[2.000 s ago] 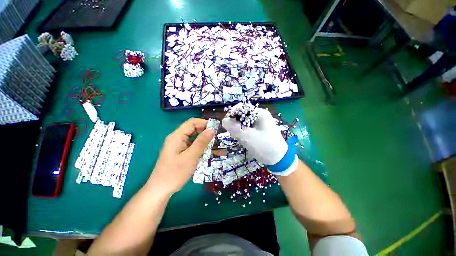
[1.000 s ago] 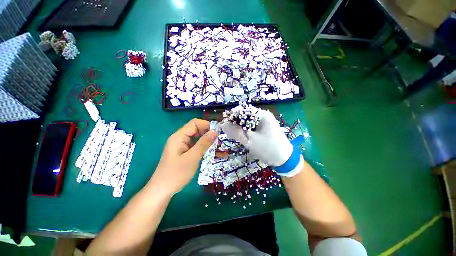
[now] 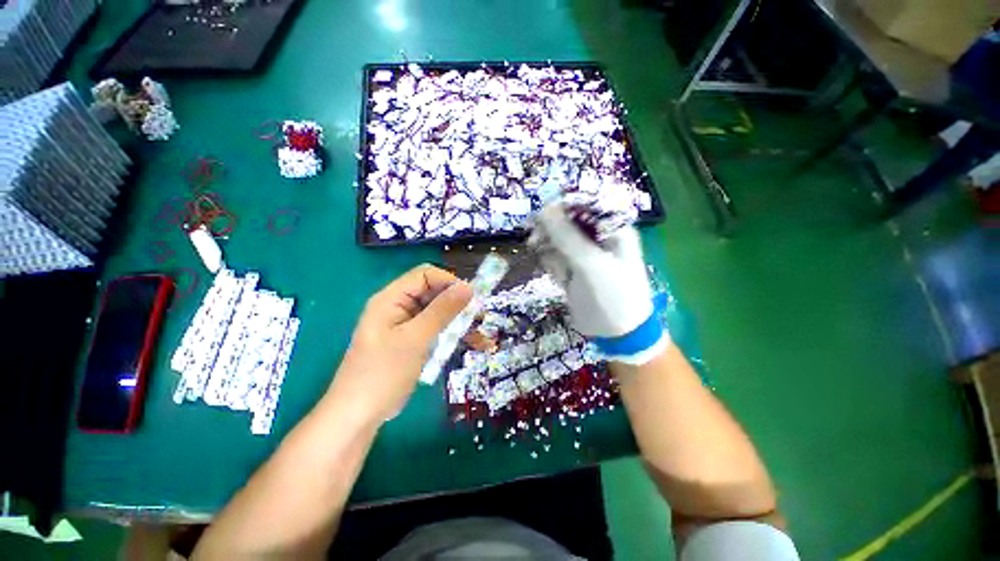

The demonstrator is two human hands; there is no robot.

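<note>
My bare left hand [image 3: 408, 329] holds a white board strip [image 3: 483, 282] between thumb and fingers, slanting up to the right. My right hand [image 3: 601, 268], in a white knit glove with a blue wrist band [image 3: 636, 334], is closed on a bunch of wire leads [image 3: 592, 222], partly hidden and blurred, at the near right edge of the black parts tray [image 3: 364, 153]. The tray is full of small white boards with red wires. Below my hands lies the wired strip pile [image 3: 526, 362] with red leads and tiny white tips.
A strip pile without visible wires [image 3: 236, 345] lies at left beside a phone [image 3: 123, 351]. Rubber bands [image 3: 206, 214], a small white piece [image 3: 205, 249] and a tied bundle [image 3: 299, 150] lie beyond. Stacked blocks [image 3: 55, 175] stand far left. A metal-legged table is at right.
My right hand has moved up and right, away from my left hand, and its bunch has turned away. More of the strip in my left hand now shows.
</note>
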